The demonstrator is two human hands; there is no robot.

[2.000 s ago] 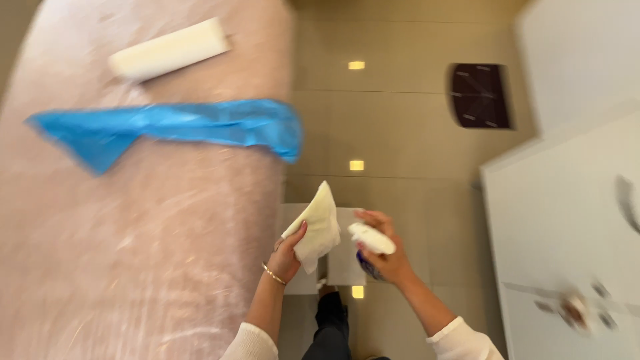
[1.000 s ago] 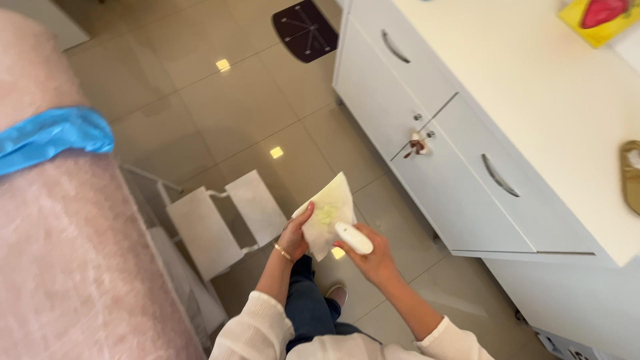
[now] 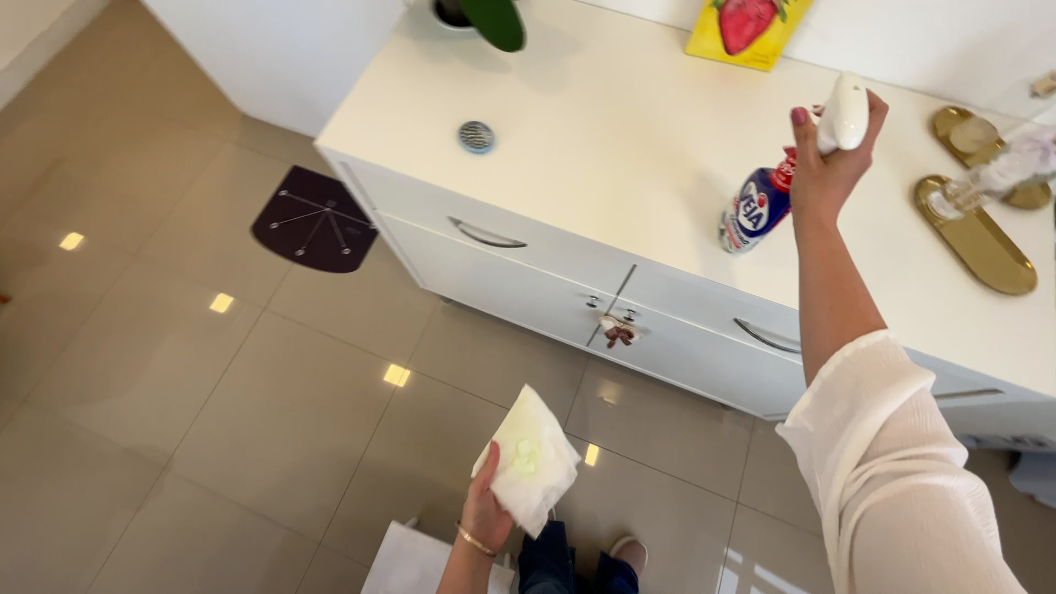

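My left hand (image 3: 488,503) grips a folded white paper towel (image 3: 540,483) low in the head view; a pale yellow-green wet patch marks its middle. At the upper right, my right hand (image 3: 833,165) is closed around the neck and white trigger head of a Veja spray bottle (image 3: 755,206). The bottle has a blue label and a red collar. It is tilted above or on the white cabinet top; whether its base touches the surface is hard to tell.
The white cabinet (image 3: 577,157) bears a small round tin (image 3: 476,137), a potted plant (image 3: 495,21), a yellow strawberry picture (image 3: 742,29) and gold trays (image 3: 978,239). A dark mat (image 3: 318,219) lies on the tiled floor. A white step stool (image 3: 421,565) stands at the bottom.
The spray bottle, in my right hand, has moved away from the paper towel to the cabinet top. The view has swung right, and the covered bed has left it.
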